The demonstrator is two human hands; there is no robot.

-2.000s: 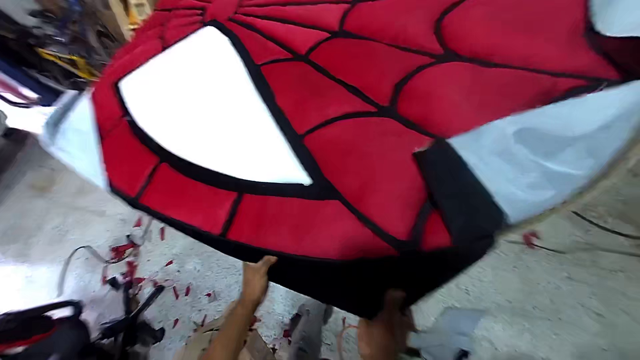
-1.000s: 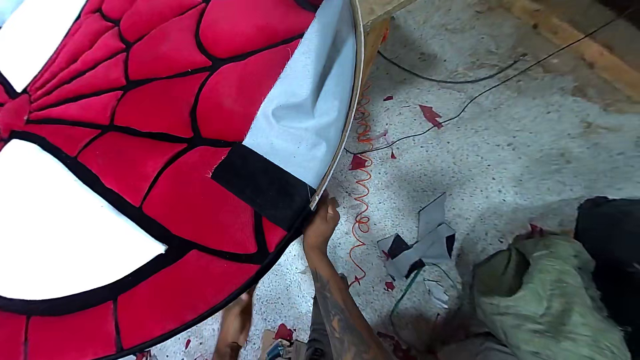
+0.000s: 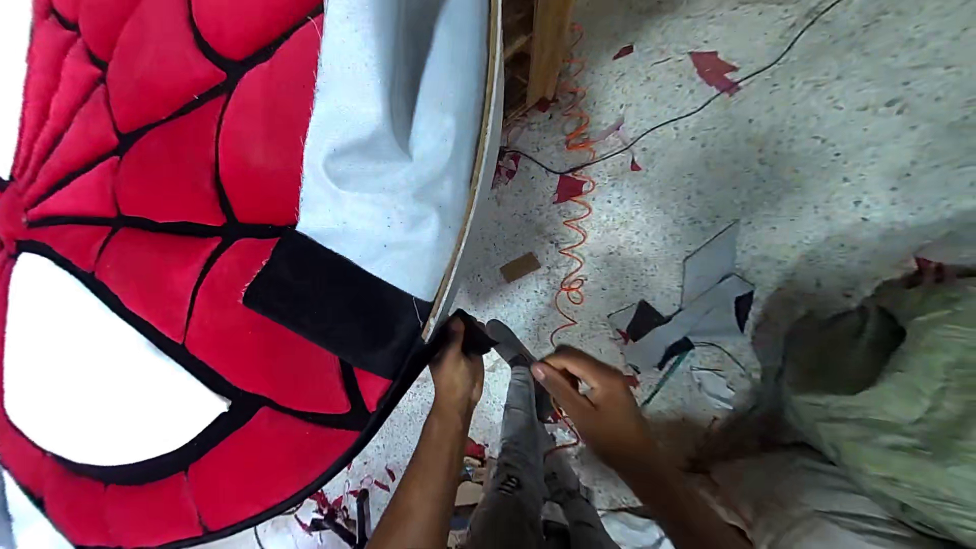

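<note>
A padded panel of red fabric point(image 3: 267, 343) with black web lines and a white eye shape point(image 3: 99, 366) fills the left side. Light grey backing cloth point(image 3: 381, 152) lies folded over its top, beside a black fabric flap point(image 3: 335, 297). My left hand point(image 3: 457, 366) grips black edge fabric point(image 3: 474, 334) at the panel's curved rim. To its right, my right hand point(image 3: 587, 389) is away from the rim, thumb and index finger pinched together; whether something thin is between them cannot be told.
An orange coiled air hose point(image 3: 573, 229) and a dark cable point(image 3: 686, 114) cross the speckled floor. Grey and black fabric scraps point(image 3: 686, 320) lie right of my hands, near a green sack point(image 3: 884, 427). A wooden frame point(image 3: 549, 46) stands under the panel.
My right hand has come off the panel's edge and is now apart from it, to the right. My left hand has moved up along the rim to the black fabric. The view has shifted right.
</note>
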